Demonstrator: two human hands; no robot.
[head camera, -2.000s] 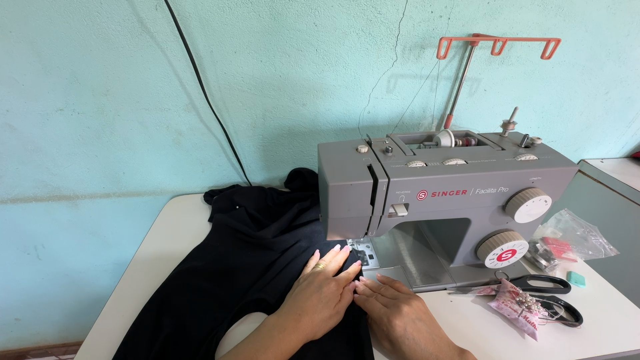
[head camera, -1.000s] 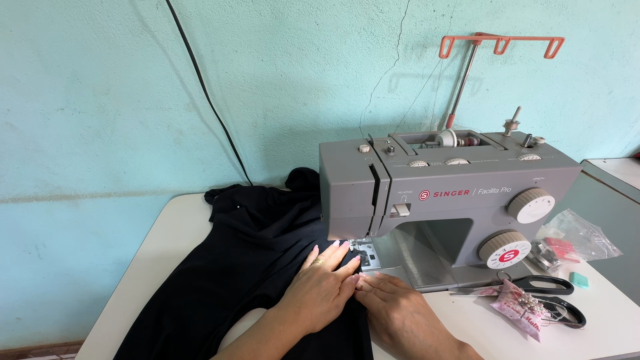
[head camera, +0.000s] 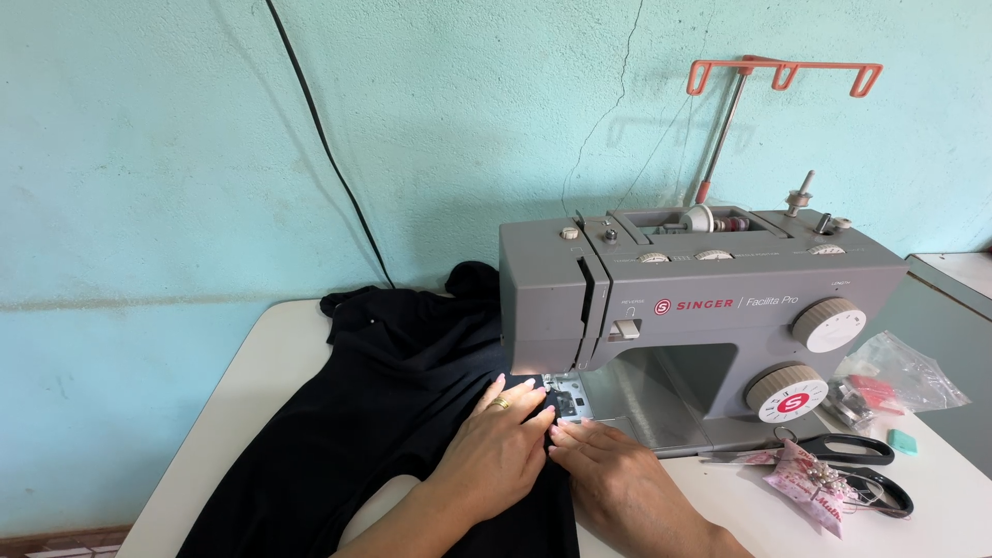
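A grey Singer sewing machine (head camera: 697, 310) stands on the white table, its lamp lit over the metal needle plate (head camera: 570, 397). Black fabric (head camera: 333, 418) spreads from behind the machine head down to the front of the table, its right edge beside the plate. My left hand (head camera: 500, 446), with a ring on one finger, lies flat on the fabric, fingertips just in front of the needle area. My right hand (head camera: 612, 465) rests at the fabric's right edge, fingers bent and close to my left fingertips. Whether it pinches the cloth cannot be made out. The machine head hides the needle.
Black-handled scissors (head camera: 852, 448) lie right of my hands, partly under a pink pincushion (head camera: 810, 484) with pins. Behind them are a teal piece (head camera: 902, 442) and a clear plastic bag (head camera: 911, 372). An orange thread stand (head camera: 783, 70) rises behind the machine, near the wall.
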